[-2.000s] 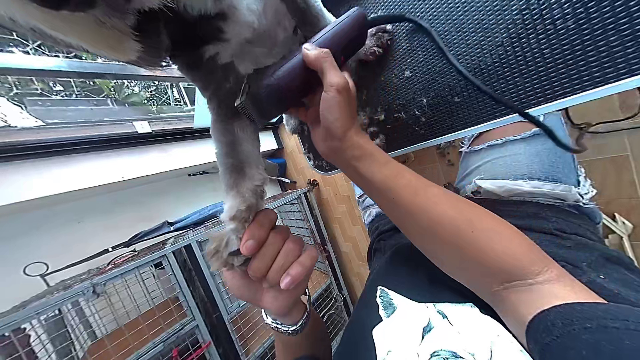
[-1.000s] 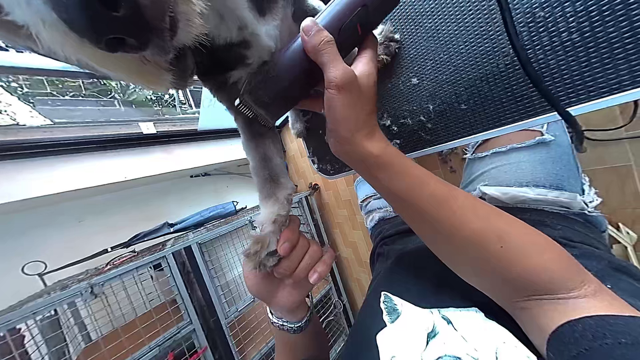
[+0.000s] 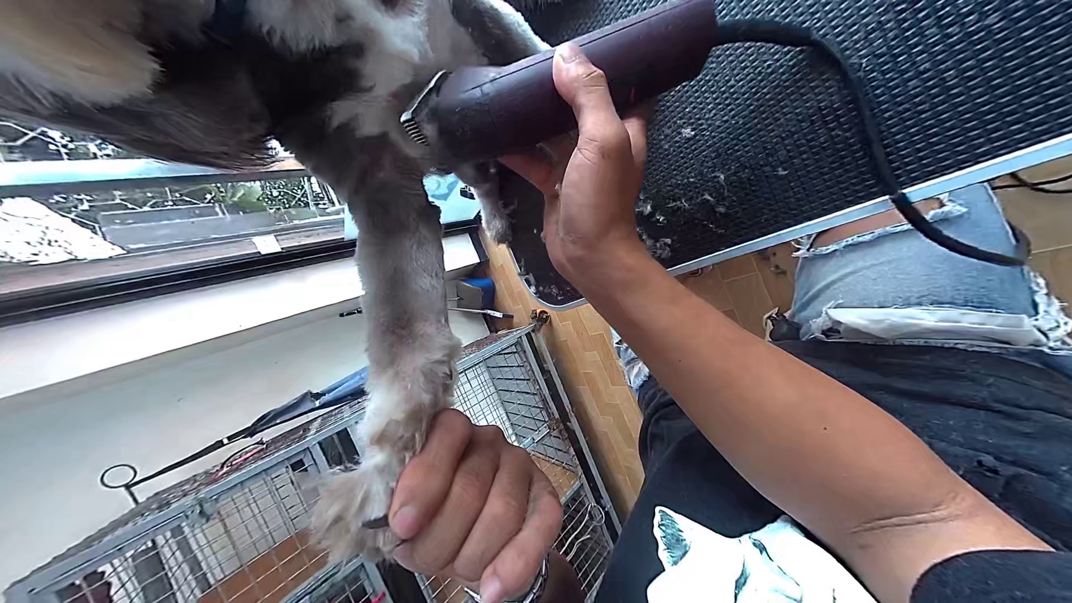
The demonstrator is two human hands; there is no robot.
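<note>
A dog's grey-white front leg (image 3: 402, 276) hangs down from its body at the upper left. My left hand (image 3: 481, 511), with a bracelet at the wrist, grips the furry paw (image 3: 356, 502) at the leg's lower end. My right hand (image 3: 599, 155) holds a dark purple electric clipper (image 3: 519, 105), thumb on top and fingers partly hidden beneath. The clipper's toothed metal blade (image 3: 419, 113) points left and lies against or very close to the fur at the top of the leg. A black cord (image 3: 863, 109) leaves the clipper's rear and curves to the right.
The black textured grooming table (image 3: 779, 126) bears loose fur clippings near another paw (image 3: 496, 222). Wire cages (image 3: 251, 519) stand below left, with a folded blue umbrella (image 3: 318, 398) on top. A window ledge (image 3: 167, 276) runs along the left. My jeans (image 3: 904, 268) are beside the table edge.
Since one second ago, the clipper has gone from slanting down to lying more level, with its blade higher on the leg. The held paw appears lower and further left. The dog's muzzle has moved up.
</note>
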